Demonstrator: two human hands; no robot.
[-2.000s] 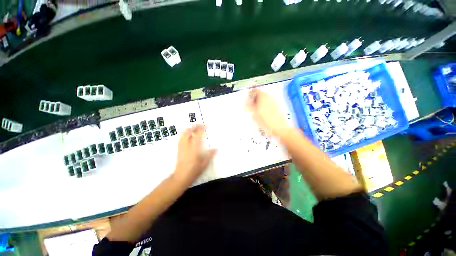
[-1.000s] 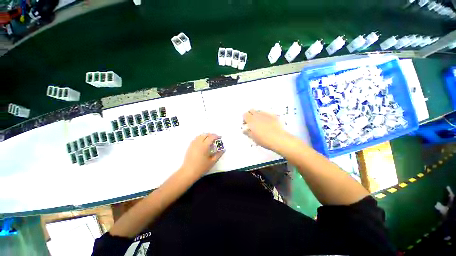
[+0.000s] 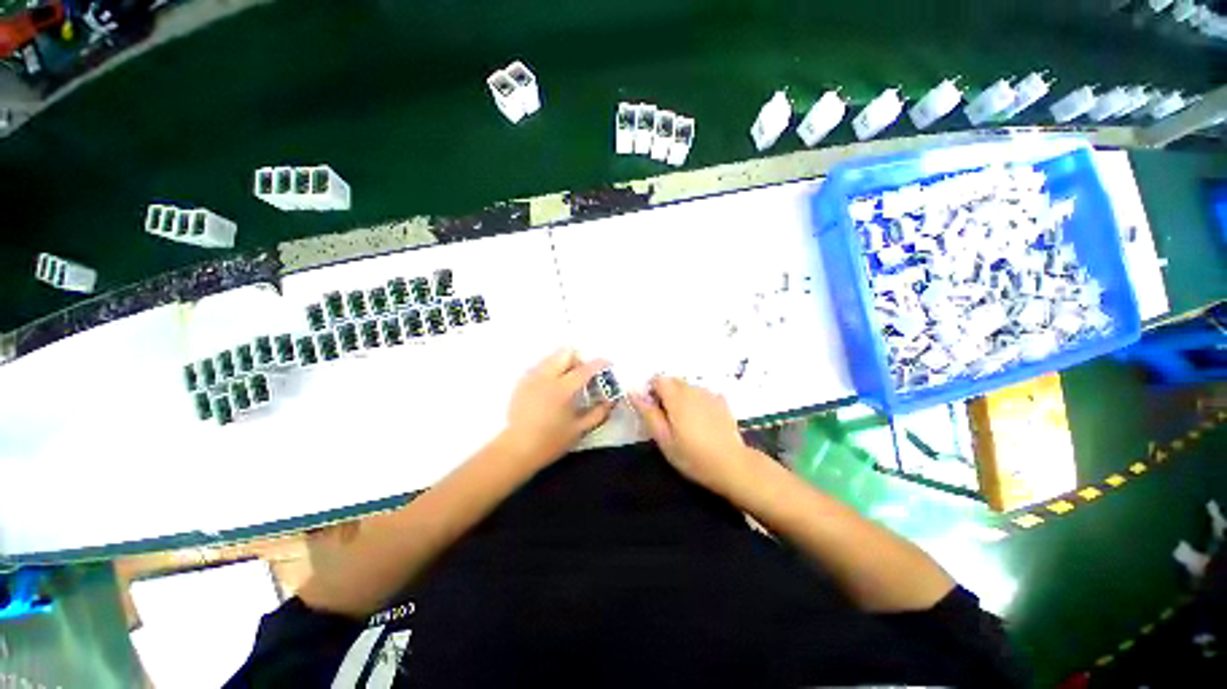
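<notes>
My left hand [image 3: 549, 408] holds a white charger housing [image 3: 602, 386], its dark open end facing up, over the near edge of the bench. My right hand [image 3: 686, 420] is close beside it on the right, fingertips pinched together near the housing; a small white part between them is too small to make out. Rows of charger housings [image 3: 390, 327] with dark open ends stand on the white bench covering [image 3: 390, 444] to the left. Loose small white parts [image 3: 762, 323] lie scattered right of my hands.
A blue parts bin [image 3: 881, 384] heaped with small white parts stands at the bench's right end. Beyond the edge rail [image 3: 363, 249], the green conveyor belt [image 3: 404, 115] carries grouped housings [image 3: 655, 132] and a line of units with pins [image 3: 879, 115].
Since one second ago, my right hand has moved from the loose parts to beside the housing in my left hand. The pieces on the belt have shifted right in view.
</notes>
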